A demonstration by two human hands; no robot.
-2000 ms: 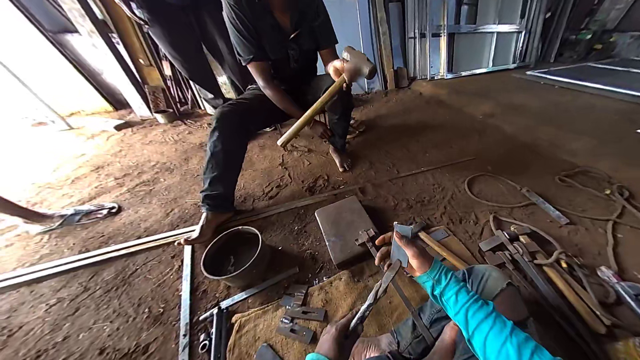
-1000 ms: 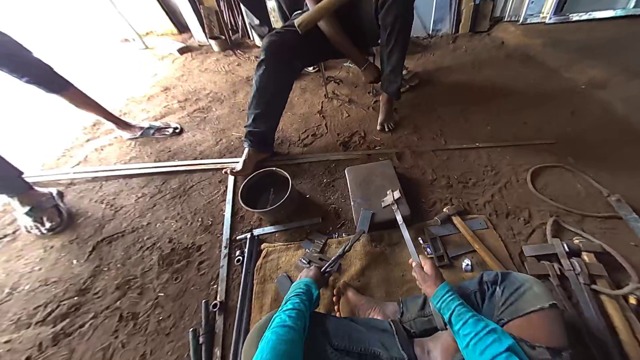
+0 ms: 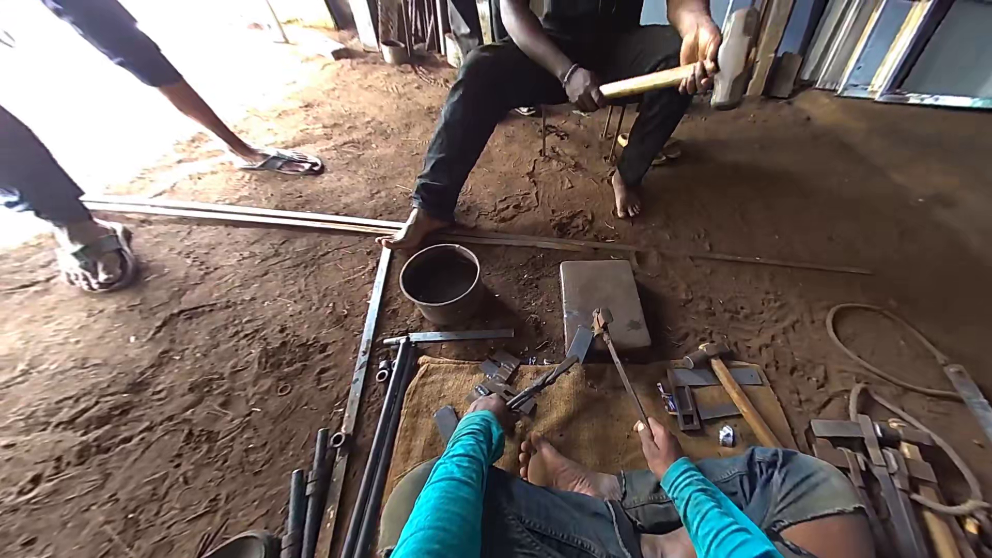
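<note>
My left hand (image 3: 494, 411) grips the handles of metal tongs (image 3: 546, 381), whose jaws hold a flat steel plate (image 3: 580, 344) at the near edge of a metal anvil block (image 3: 604, 298). In my right hand (image 3: 659, 445) is a long thin metal rod (image 3: 626, 378) with a small block-like head, which rests over the block's near edge beside the plate. Cut metal pieces (image 3: 500, 368) lie on the burlap sack (image 3: 434, 387) by my left hand. A hammer (image 3: 736, 391) with a wooden handle lies to the right of my right hand.
A co-worker sits opposite, holding a sledgehammer (image 3: 659, 81) in both hands. A metal bucket (image 3: 440, 298) stands left of the block. Long metal bars (image 3: 256, 215) and pipes (image 3: 380, 457) lie at the left; tools (image 3: 883, 465) and rope (image 3: 868, 310) lie right. Another person's feet are at far left.
The co-worker's sledgehammer, raised two seconds ago, is now held crosswise at knee height with a hand near its head. The rod's head has moved down toward the block's near edge. The view has shifted downward.
</note>
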